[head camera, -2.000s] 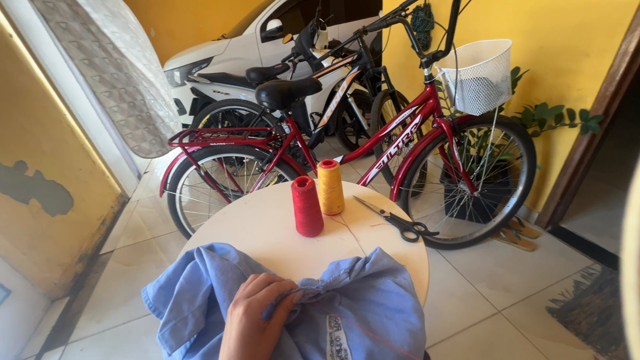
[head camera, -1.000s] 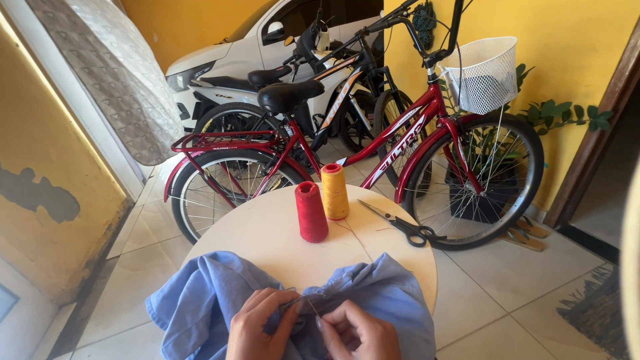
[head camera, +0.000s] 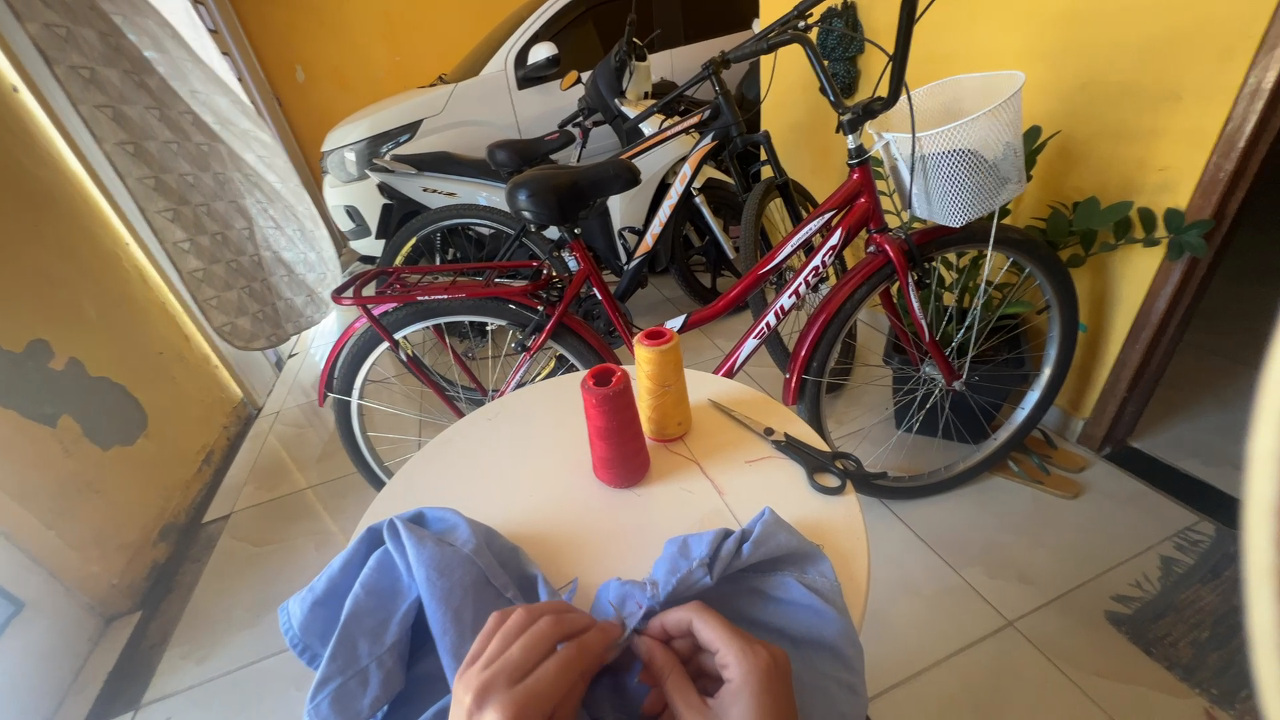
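Note:
A light blue cloth garment (head camera: 420, 590) lies bunched over the near part of a round white table (head camera: 480, 450). My left hand (head camera: 540, 660) pinches a gathered fold of it between thumb and fingers. Close beside it, my right hand (head camera: 715, 660) has its thumb and forefinger pressed together at the same fold; a needle cannot be made out there. Beyond the cloth stand a cone of red thread (head camera: 615, 430) and a cone of yellow thread (head camera: 663, 385), side by side. Black-handled scissors (head camera: 800, 447) rest to their right, blades partly apart. Loose thread (head camera: 700, 465) trails over the tabletop.
Behind the table stands a red bicycle (head camera: 740, 300) with a white basket (head camera: 960, 150). Another bicycle, a motorcycle and a white car (head camera: 440, 110) are farther back. A potted plant (head camera: 960, 380) is by the yellow wall. A dark mat (head camera: 1190, 610) lies at the right.
My right hand, out of view two seconds ago, has come in beside the left. Both hands have since drawn close together at the gathered fold.

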